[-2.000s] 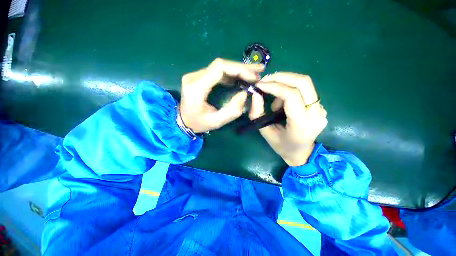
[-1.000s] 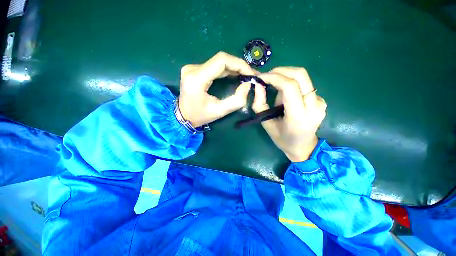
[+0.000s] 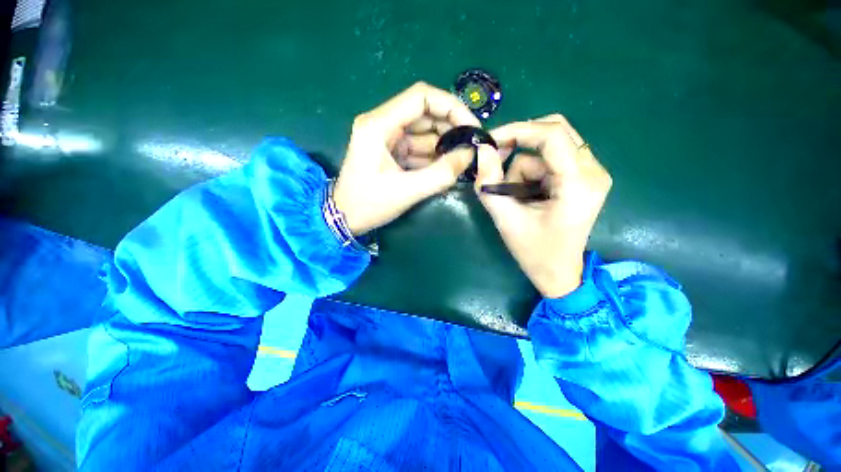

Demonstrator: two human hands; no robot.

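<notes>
My left hand (image 3: 389, 166) holds a black round circuit board assembly (image 3: 456, 140) by its edge between thumb and fingers. My right hand (image 3: 551, 194) touches the same disc at its right side with thumb and fingertip. A slim black tool (image 3: 515, 190) lies across my right palm, its end pointing left. Fingers hide part of the disc, and any small part at its edge cannot be made out. A second round assembly (image 3: 477, 94), black with a yellowish centre and pale dots on the rim, lies on the green mat just beyond my fingertips.
The shiny dark green bench mat (image 3: 230, 83) spreads under my hands. A pale slotted strip (image 3: 13, 101) lies at the left bench edge. A bright red item (image 3: 735, 395) shows below the right bench edge. Blue cloth shows at both lower sides.
The held disc has turned from nearly edge-on to show more of its dark face. The black tool now lies closer to my right palm. Both hands have shifted slightly.
</notes>
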